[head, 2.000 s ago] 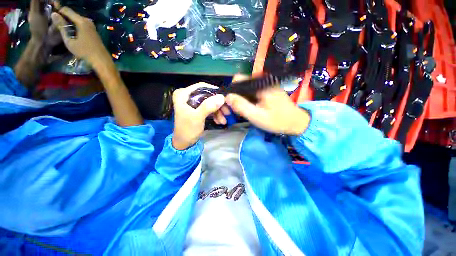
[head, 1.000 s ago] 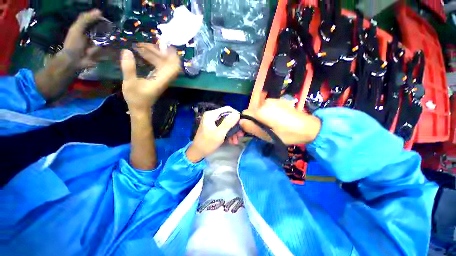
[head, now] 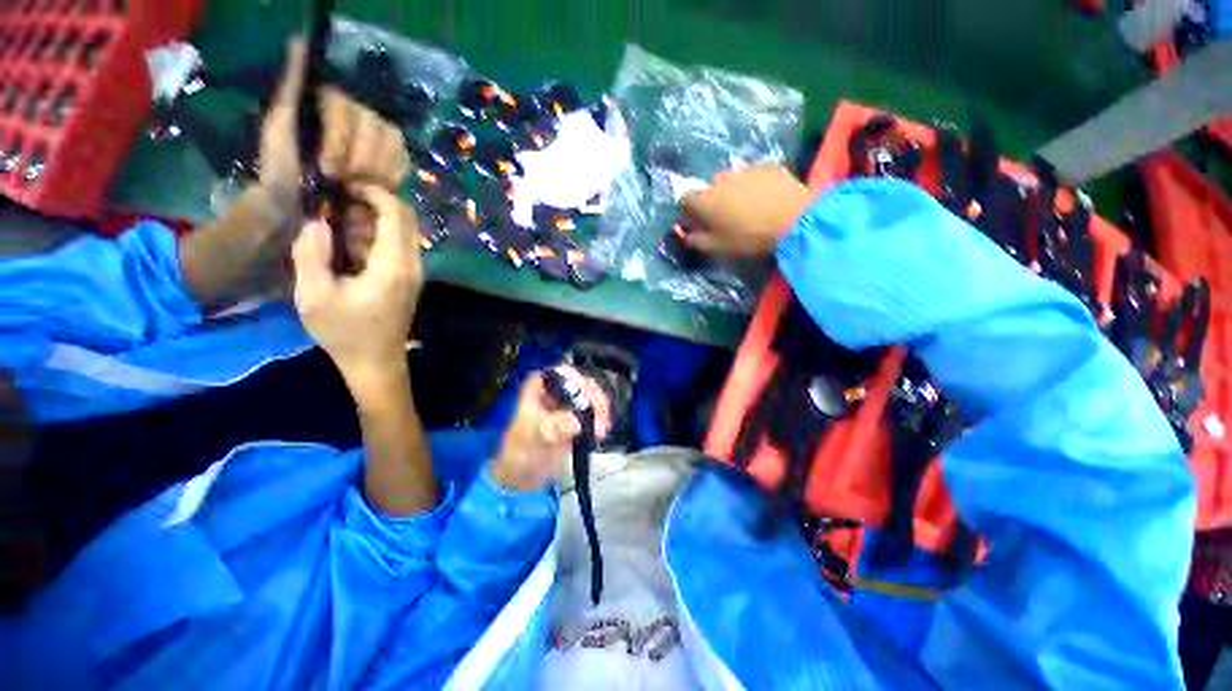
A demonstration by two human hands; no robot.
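Observation:
My left hand [head: 543,429] is in front of my chest and grips a black watch strap [head: 589,520] at its upper end. The strap hangs down over the grey shirt. Something shiny and dark shows at the fingers; whether a watch head is joined there is unclear. My right hand [head: 746,212] is over the clear plastic bag [head: 723,128] on the green bench. Its fingertips are at a dark watch head [head: 684,244] with an orange tab; whether they are closed on it is not clear.
Loose watch heads [head: 466,142] lie around a white sheet [head: 565,169] on the green bench [head: 649,308]. A red-orange tray [head: 736,405] with black watches is at the right, partly under my right arm. At left, another person's hands [head: 358,277] hold a black strap, near a red tray [head: 115,122].
My right hand has left my left hand and moved up and forward to the plastic bag. My left hand still holds the strap, which now hangs straight down. The camera view has shifted.

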